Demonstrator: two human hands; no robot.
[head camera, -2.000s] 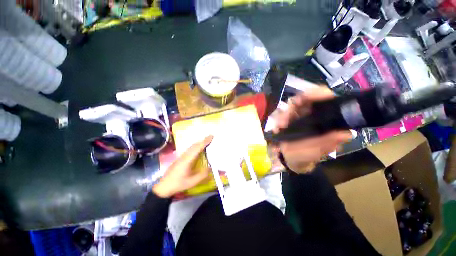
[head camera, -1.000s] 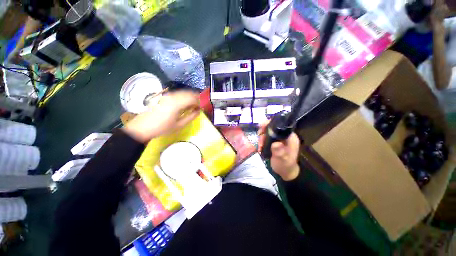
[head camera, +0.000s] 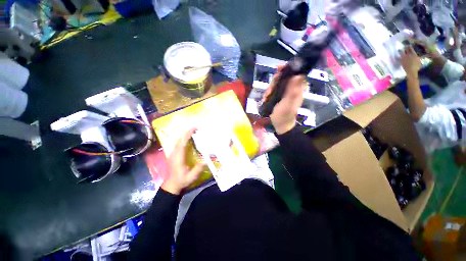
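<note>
A white camera bracket (head camera: 228, 162) lies on the yellow fixture (head camera: 204, 114), overexposed, with its flat end towards me. My left hand (head camera: 182, 165) rests on the fixture's left side with its fingertips at the bracket's edge; whether it grips the bracket I cannot tell. My right hand (head camera: 287, 102) is closed around the black electric screwdriver (head camera: 301, 63), which is tilted above the screw feeders (head camera: 312, 84) and slightly blurred. The driver's tip cannot be made out. My right hand and the driver partly hide the feeders.
Two partly assembled camera units (head camera: 126, 136) stand left of the fixture. Behind it are an open tin (head camera: 188, 63) with a stick across it and a clear plastic bag (head camera: 217, 43). A carton (head camera: 357, 173) holding black parts stands right. Another person's arm (head camera: 415, 92) shows at far right.
Since one second ago, my left hand has moved from the fixture's back edge to beside the bracket. My right hand still holds the screwdriver, now tilted over the feeders. The camera view has turned.
</note>
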